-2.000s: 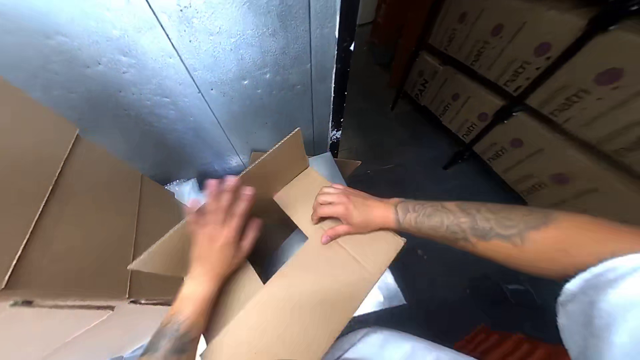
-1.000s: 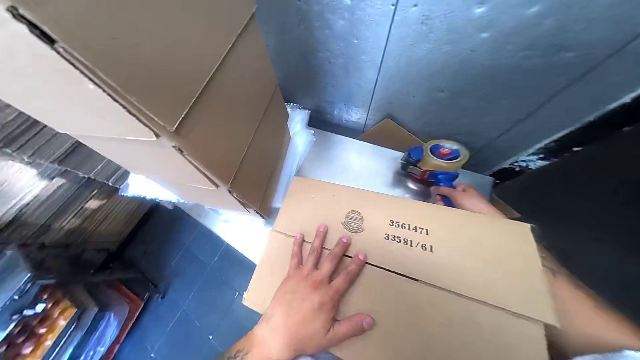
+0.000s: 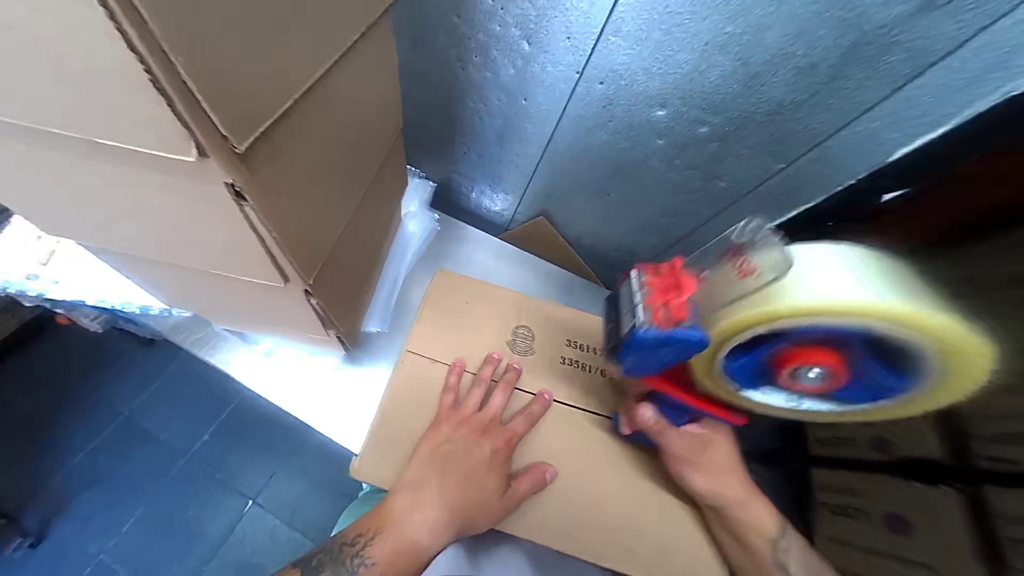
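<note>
A cardboard box [image 3: 592, 488] lies before me with its two flaps closed and meeting at a seam; it bears printed marks. My left hand [image 3: 480, 448] rests flat on the flaps across the seam, its fingers spread. In my right hand [image 3: 688, 448] is the handle of a blue and red tape gun [image 3: 660, 344], held above the right part of the box. A large roll of clear packing tape [image 3: 848, 328] sits on the tape gun, somewhat blurred. The box hides its own lower sides.
Stacked cardboard boxes [image 3: 320, 184] stand at the left on a metal table [image 3: 472, 248]. Clear plastic bags [image 3: 404, 248] lie beside them. A cardboard piece [image 3: 552, 244] leans by the grey metal wall [image 3: 704, 104]. More printed cartons [image 3: 888, 512] are at the lower right.
The box flaps, open two seconds ago, are now closed. My right hand has lifted the tape gun from behind the box to above its right side. My left hand stays on the flaps since one second ago.
</note>
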